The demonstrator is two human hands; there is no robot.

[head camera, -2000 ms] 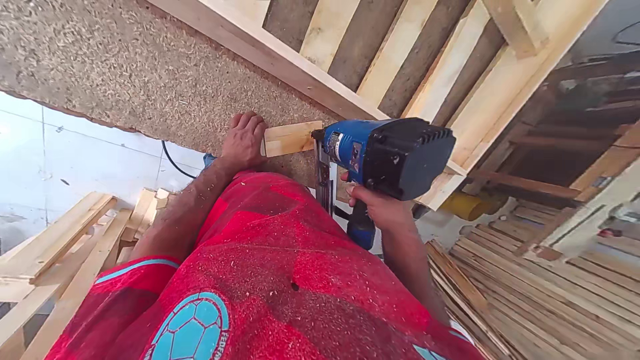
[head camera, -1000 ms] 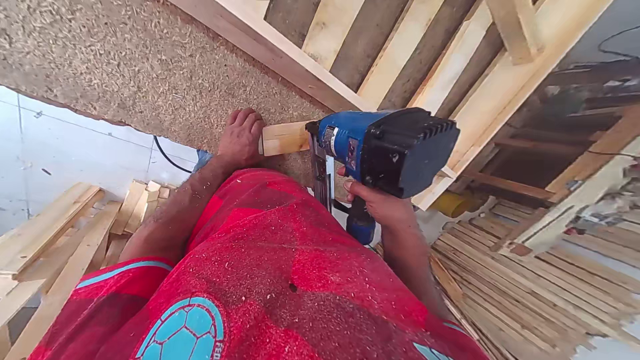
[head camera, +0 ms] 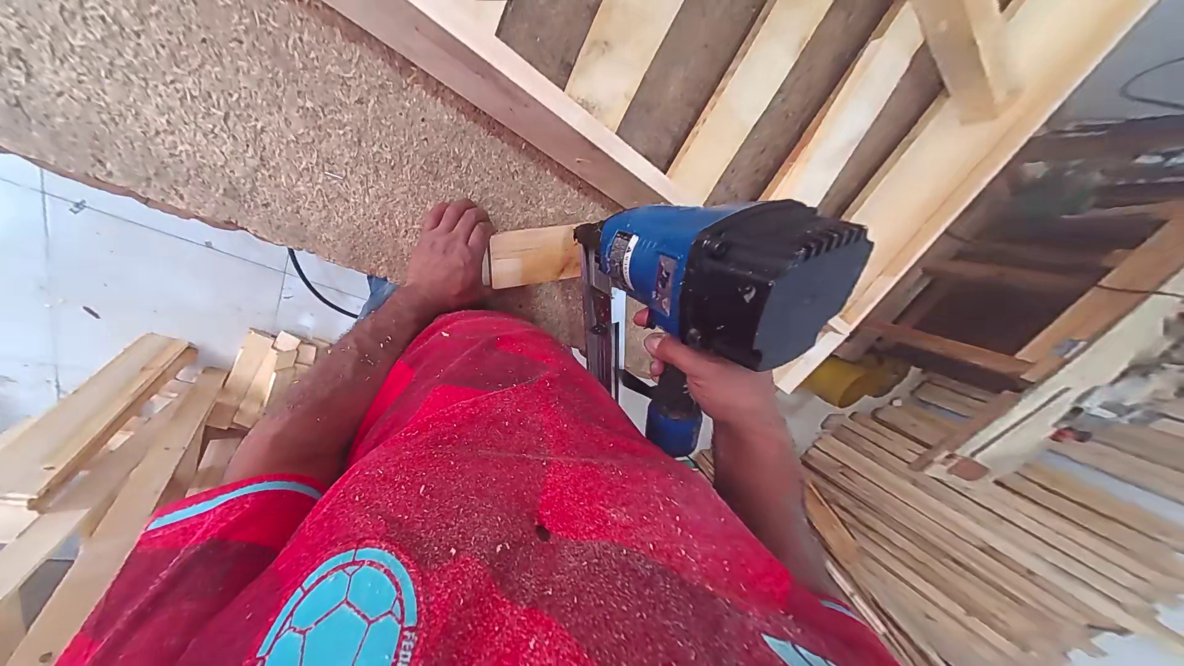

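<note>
My right hand [head camera: 708, 370] is closed around the handle of a blue and black nail gun [head camera: 684, 268], thumb and fingers near its trigger. The tool lies on its side, its nose against the right end of a short wooden block [head camera: 535, 256]. At the block's left end is my left hand [head camera: 451, 254], its fingers curled on the sawdust-strewn board [head camera: 305, 139]; whether they grip the block or only press it, I cannot tell. A slatted wooden frame [head camera: 592, 139] rests beyond the block, its long rail running diagonally behind the nail gun.
Cut planks [head camera: 102, 416] are piled at the lower left, with small offcuts [head camera: 268, 370] beside them. A dark cable [head camera: 310, 282] hangs below the board's edge. Long wooden strips [head camera: 962, 527] lie on the floor at the right, near a yellow cylindrical object [head camera: 842, 381] and a wooden structure [head camera: 1027, 435].
</note>
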